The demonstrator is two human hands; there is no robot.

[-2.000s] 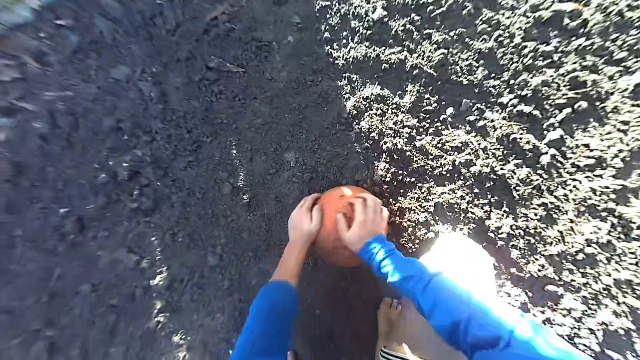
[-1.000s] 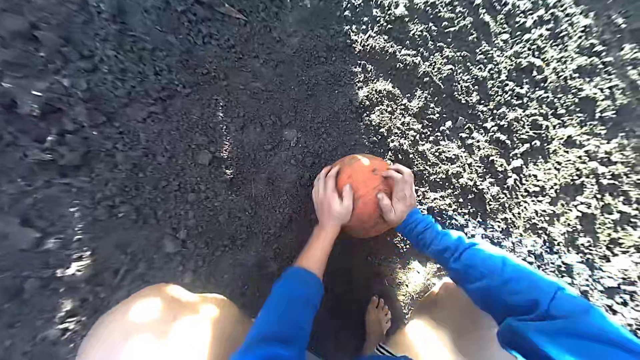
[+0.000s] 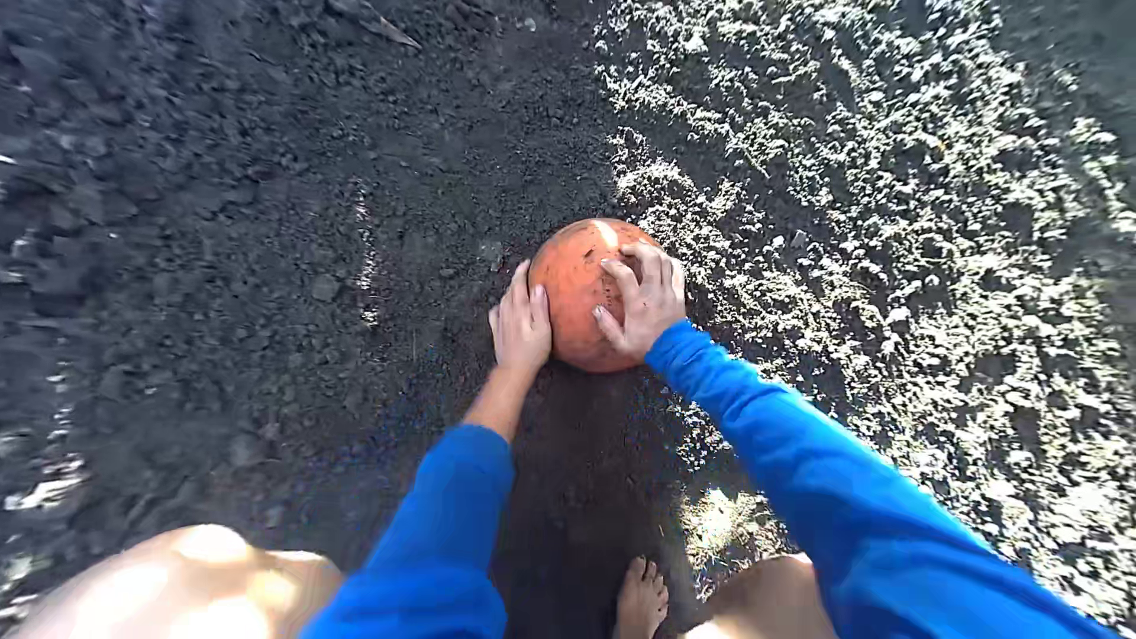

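Note:
An orange ball (image 3: 572, 284) with dark smudges is at the middle of the head view, over dark soil. My left hand (image 3: 522, 321) lies along the ball's left side, its fingers pointing up and pressed to the surface. My right hand (image 3: 646, 297) rests on the ball's upper right, fingers spread and bent, thumb toward the middle. Both hands hold the ball between them. The ball's underside is hidden.
Crumbly dark soil (image 3: 240, 266) lies on the left, sunlit low plants (image 3: 887, 266) on the right. My bare foot (image 3: 642, 599) stands below the ball, between my knees. A thin dry stick or leaf (image 3: 390, 31) lies at the top.
Compared with one second ago, my right hand lies farther over the top of the ball and my left hand lower on its side. Both hands stay on the ball throughout.

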